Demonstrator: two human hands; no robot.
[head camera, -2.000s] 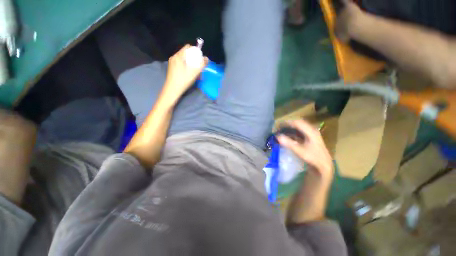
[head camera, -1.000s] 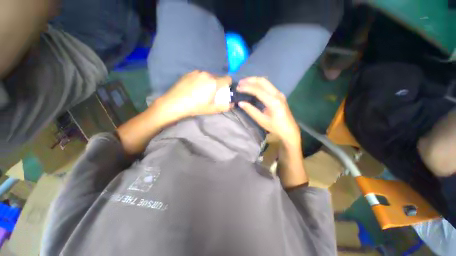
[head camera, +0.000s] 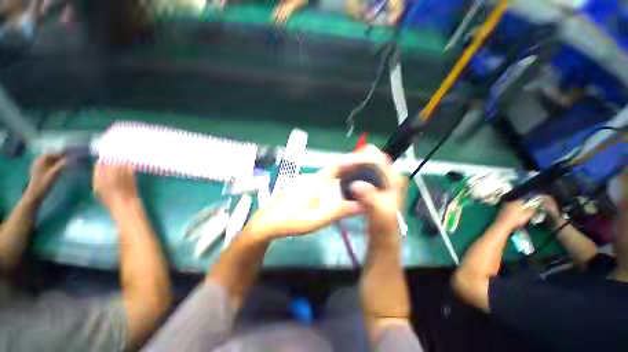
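Observation:
My left hand (head camera: 299, 203) and my right hand (head camera: 379, 196) meet above the green bench, blurred by motion. A dark round end piece (head camera: 361, 179) sits between them, with fingers of both hands around it. Whatever else is inside my left hand is hidden by its fingers. Several white handheld units (head camera: 213, 230) lie on the bench left of my hands, and a white strip with dark blue marks (head camera: 288, 165) lies behind my left hand.
A pink-white stack (head camera: 175, 150) lies at the left, by another person's hands. A black hanging tool (head camera: 403, 137) with a yellow-orange lead is just behind my right hand. At the right, another person's hands work beside white cables (head camera: 489, 185).
The view has risen from my lap to the bench. My hands, together over my lap one second ago, are now above the bench with the dark piece between them.

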